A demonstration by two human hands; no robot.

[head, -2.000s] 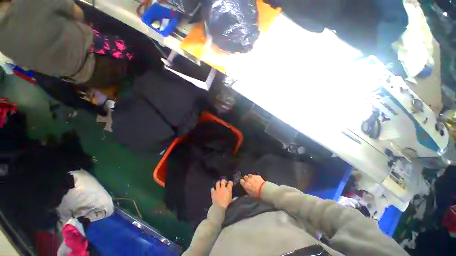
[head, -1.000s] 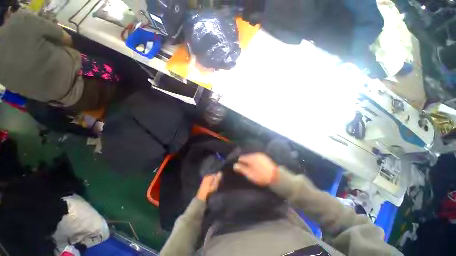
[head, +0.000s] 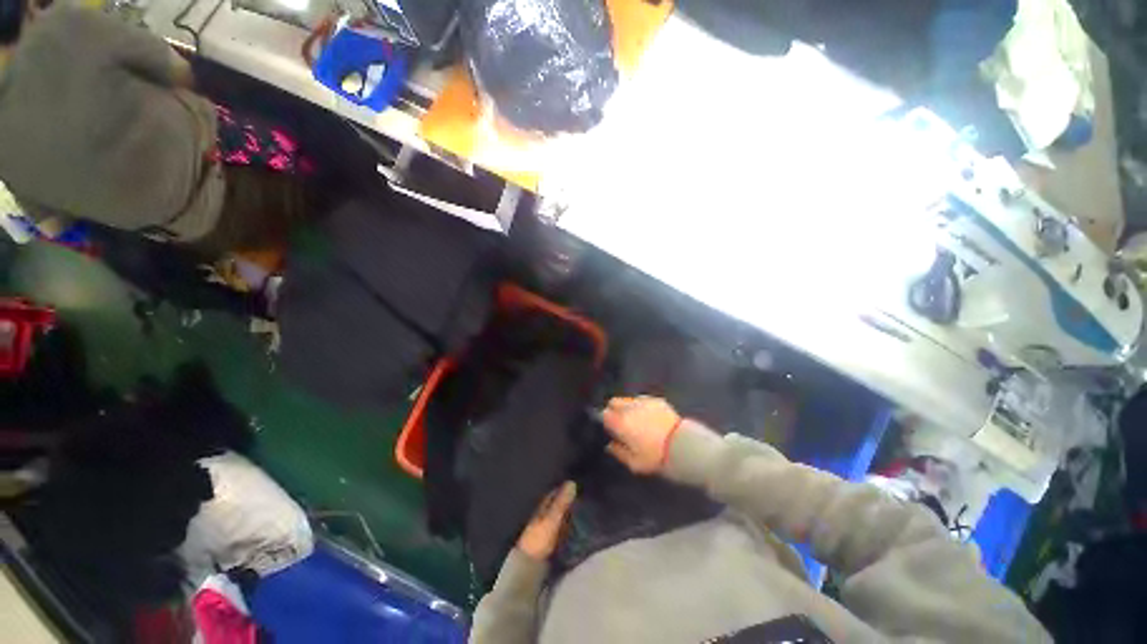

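Note:
A black garment (head: 522, 440) lies over my lap and hangs across the orange basket (head: 413, 434) in front of my knees. My right hand (head: 642, 432) has its fingers closed on the cloth at its right side. My left hand (head: 547, 520) is lower and to the left, against the cloth near my body; its fingers are partly hidden, and whether it grips is unclear. Small details between the fingers are too blurred to tell.
The white sewing table (head: 742, 189) glares at upper right, with a sewing machine (head: 1038, 296) and shears (head: 935, 287). A plastic-wrapped bundle (head: 541, 63) sits on an orange sheet (head: 459, 126). A person (head: 107, 126) is at upper left. White cloth (head: 245, 516) lies by a blue crate (head: 340, 598).
My hands have moved apart, the left one down towards my body. The black cloth now spreads flatter over the basket. The view has shifted slightly.

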